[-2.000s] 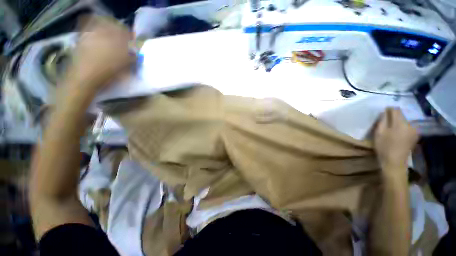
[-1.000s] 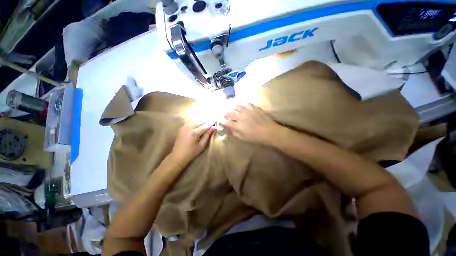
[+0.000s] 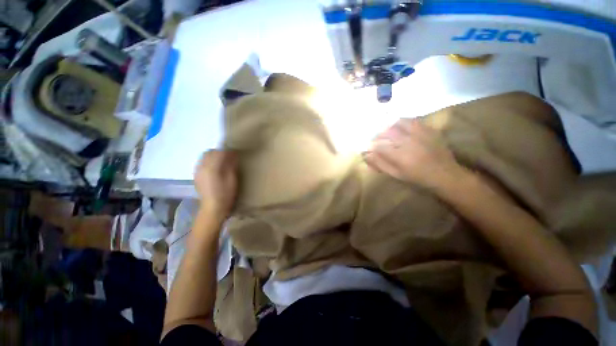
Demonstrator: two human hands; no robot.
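Note:
Tan garment panels (image 3: 290, 162) lie across the white machine bed and hang over its front edge toward the lap. My left hand (image 3: 217, 181) holds the left edge of the tan cloth, fingers partly hidden by it. My right hand (image 3: 413, 153) lies flat on the cloth, fingertips near the bright light, a little right of and below the needle area; its fingers are slightly apart. The presser foot and needle area (image 3: 383, 89) is above the cloth, partly lost in glare. The sewing machine arm (image 3: 439, 40) has a blue stripe and JACK lettering.
Blue tape (image 3: 163, 93) marks the table's left end. A yellowish round device (image 3: 71, 94) stands at far left. White cloth (image 3: 331, 284) and other tan pieces (image 3: 238, 301) hang below the table edge. A small folded cloth corner (image 3: 244, 81) sticks up at the top left.
My left hand has moved from beside the needle area out to the cloth's left edge. My right hand remains near the needle. The view has shifted, showing more of the left side.

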